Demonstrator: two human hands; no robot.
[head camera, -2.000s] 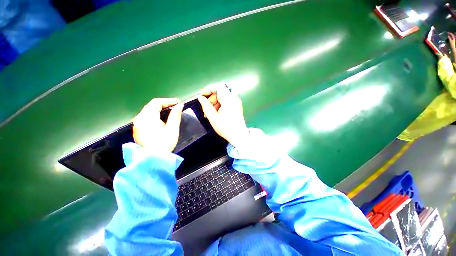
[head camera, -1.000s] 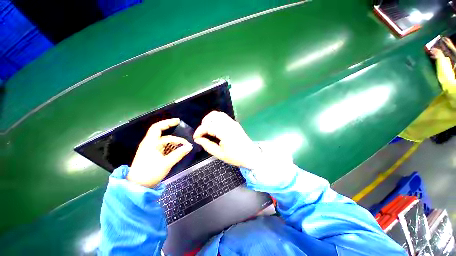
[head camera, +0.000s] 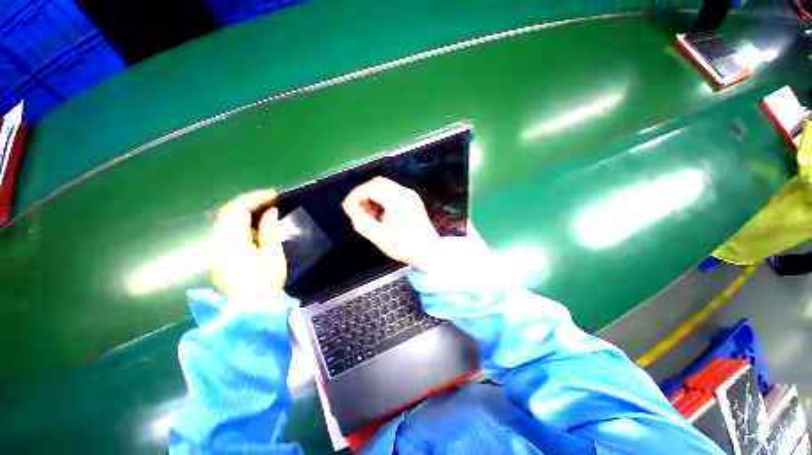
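An open grey laptop stands before me with its black screen raised. A red-orange foam edge and a white edge show beneath it. My left hand is at the screen's upper left corner, thumb and fingers closed around the edge. My right hand is in front of the screen's middle with its fingers curled together; whether they pinch something small is hidden. A pale, shiny patch lies on the screen between the hands; I cannot tell if it is film or a reflection.
The green bench runs around the laptop. Another open laptop lies at the far right, near a person's yellow sleeve. A red-and-white edge shows at the far left. Blue crates are behind; stacked units stand lower right.
The laptop has shifted right and turned in view. My left hand has moved from before the screen to its left corner. My right hand has left the top edge for the screen's middle.
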